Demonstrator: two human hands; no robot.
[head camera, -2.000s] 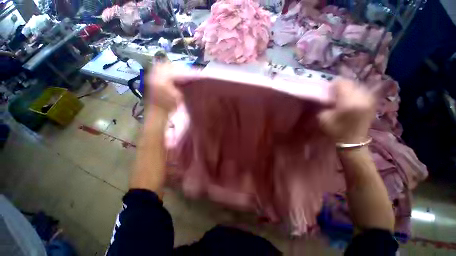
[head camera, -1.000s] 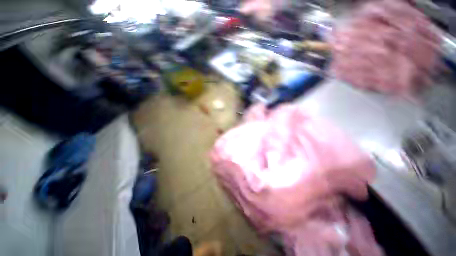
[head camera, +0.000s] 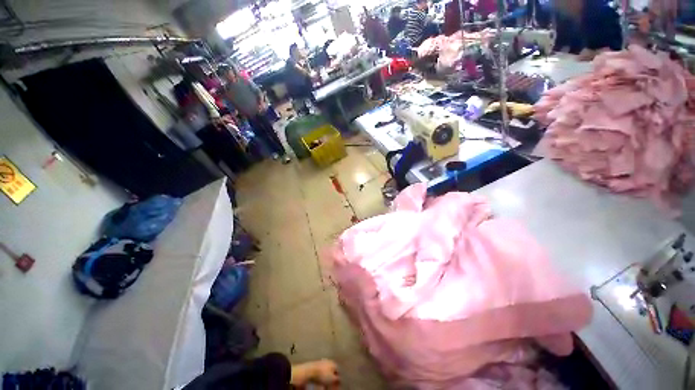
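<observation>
A large mound of light pink cloth (head camera: 457, 278) stands directly before me, with folded, layered edges on its near side. My left hand (head camera: 316, 373) is at the bottom edge, small and partly cut off, beyond a dark sleeve. It is left of the mound and apart from it; its fingers are not clear. My right hand is out of the picture. A ruffled pink pile (head camera: 621, 122) lies on the pale sewing table (head camera: 560, 217) at the right.
A cream sewing machine (head camera: 434, 133) stands beyond the mound. Machine parts (head camera: 663, 278) show at the right edge. A yellow crate (head camera: 324, 146) sits on the tiled floor (head camera: 293, 251). A blue bag (head camera: 145, 217) lies on a grey-white covered surface (head camera: 148, 320) at the left. People stand farther back.
The view has swung left and become sharp. The pink cloth that both hands held up two seconds ago is no longer seen in them. My right hand has left the picture.
</observation>
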